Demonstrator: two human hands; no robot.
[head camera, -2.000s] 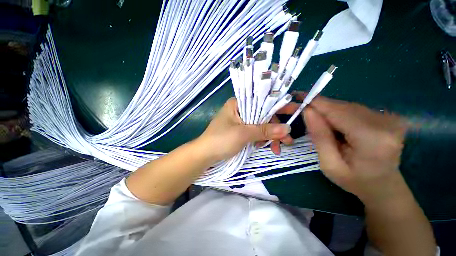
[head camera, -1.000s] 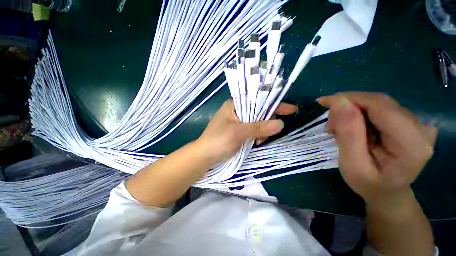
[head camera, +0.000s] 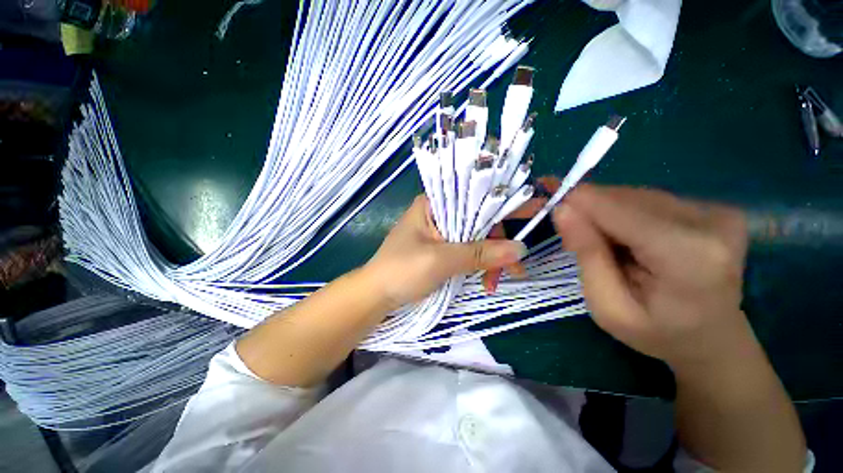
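My left hand (head camera: 434, 249) is closed around a bunch of white cables just below their plug ends (head camera: 476, 175), which fan upward with metal tips up. My right hand (head camera: 652, 263), slightly blurred, pinches one white plug end (head camera: 589, 157) just below its grip, between thumb and fingers. That plug tilts up to the right, apart from the bunch, and its cord runs down to my left thumb. Released cables (head camera: 536, 291) lie flat below and between my hands. The right hand's inner fingers are partly hidden.
A large cable bundle (head camera: 323, 139) curves across the green table (head camera: 739, 185). Greyer cable strands (head camera: 111, 360) hang at lower left. A white sheet (head camera: 624, 55) lies upper right. A small metallic tool (head camera: 810, 120) and a clear round container (head camera: 809, 23) are at the far right.
Since one second ago my right hand has moved left from beside the bunch and taken hold of a single plug end, which now stands apart from the others.
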